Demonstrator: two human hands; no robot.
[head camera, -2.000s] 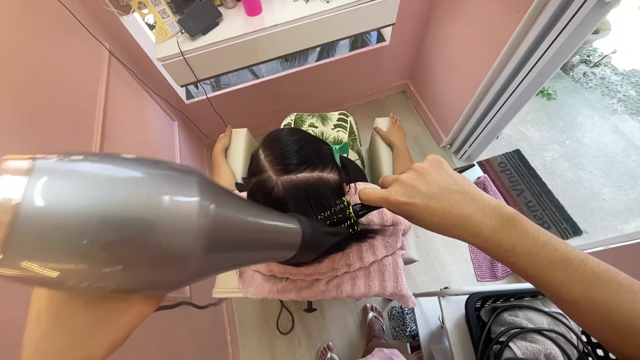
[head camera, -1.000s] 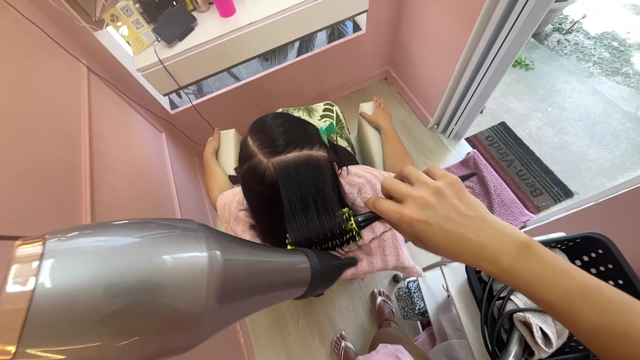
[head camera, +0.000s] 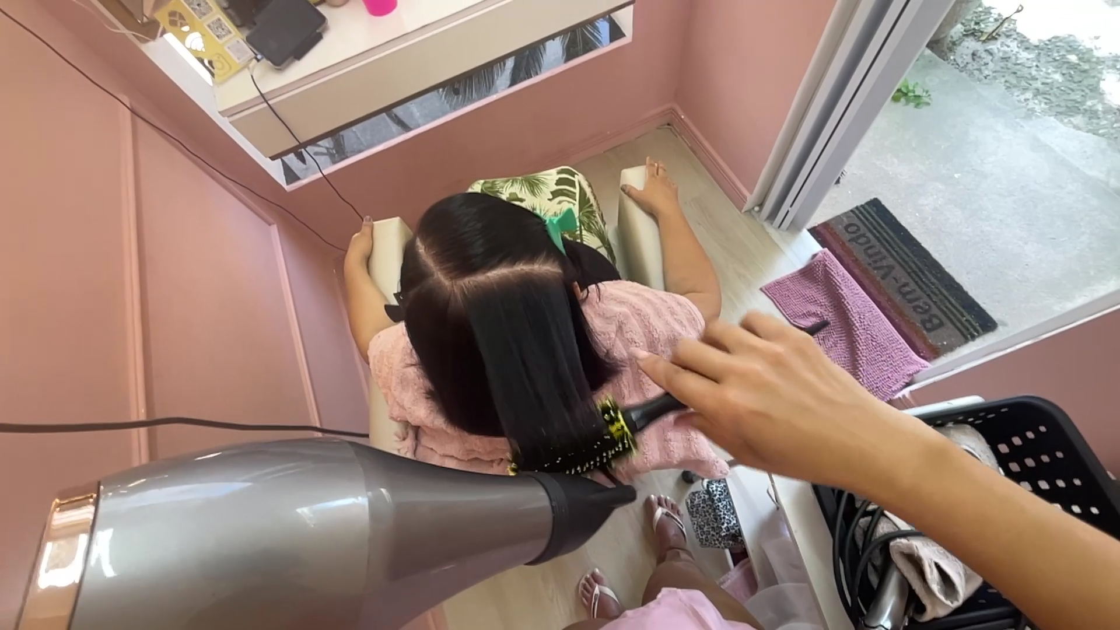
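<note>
My right hand (head camera: 744, 385) is closed on the black handle of a round hairbrush (head camera: 617, 430), whose yellow-tipped bristles lie under the ends of a straight dark lock of hair (head camera: 534, 359). A grey hair dryer (head camera: 306, 525) fills the lower left, its black nozzle close to the brush and hair ends. My left hand is out of view, hidden below the dryer. The hair belongs to a seated person with a pale parting across the head, a green hair clip (head camera: 562, 229) at one side and a pink towel (head camera: 647, 324) over the shoulders.
The seated person's hands rest on the chair's armrests (head camera: 643, 236). A white counter (head camera: 350, 52) stands ahead. At right are a black plastic basket (head camera: 1041, 437) with cables and a cloth, a purple mat (head camera: 844, 324) and a doormat (head camera: 910, 280). A black cord (head camera: 175, 423) runs at left.
The brush, tangled near the neck two seconds ago, is now lower at the ends of a smooth, straight lock. My left hand or forearm, seen under the dryer earlier, is out of view.
</note>
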